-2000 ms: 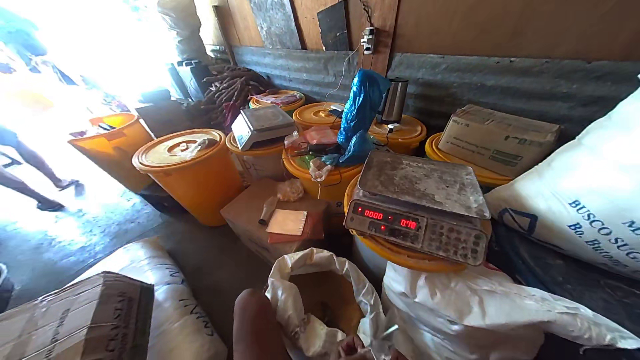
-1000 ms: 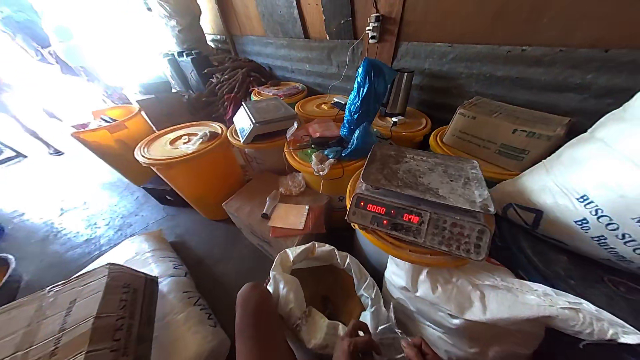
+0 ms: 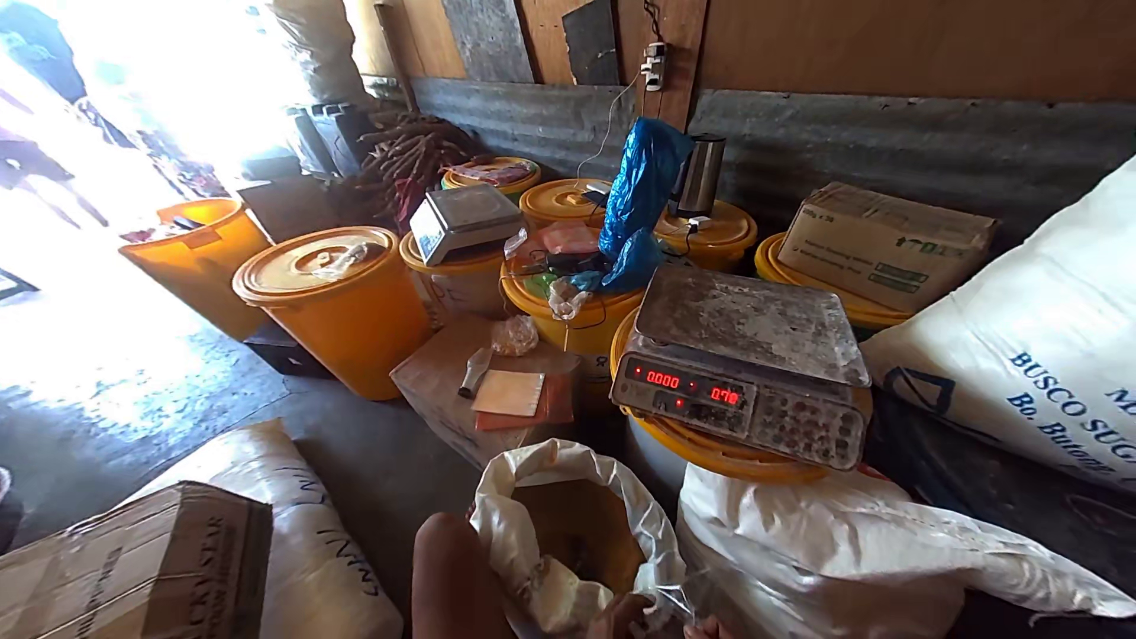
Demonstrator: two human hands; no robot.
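At the bottom edge, my left hand point(image 3: 621, 616) and my right hand point(image 3: 707, 628) are partly cut off by the frame. Between them is a clear plastic bag point(image 3: 679, 602), its thin film pinched in the fingers of both. Just behind my hands stands a white woven sack point(image 3: 652, 524) with a rolled-down rim and brownish contents point(image 3: 581, 524) inside. Beyond it to the right, a dirty digital scale point(image 3: 750, 324) with lit red digits rests on a yellow-lidded bucket. Left of the scale, a cardboard box point(image 3: 435, 364) carries a stack of small plastic bags point(image 3: 510, 393).
Yellow lidded buckets point(image 3: 355, 328) stand along the back, one bearing a second scale point(image 3: 470, 213), another a blue plastic bag point(image 3: 643, 186). Full white sacks point(image 3: 799, 550) lie at the right. A carton point(image 3: 133, 568) and another sack point(image 3: 311, 541) are at the lower left. My bent knee point(image 3: 453, 568) is beside the open sack.
My right hand, visible near the bottom edge a second ago, sits lower in the frame and is mostly cut off. The scale's red digits look unchanged.
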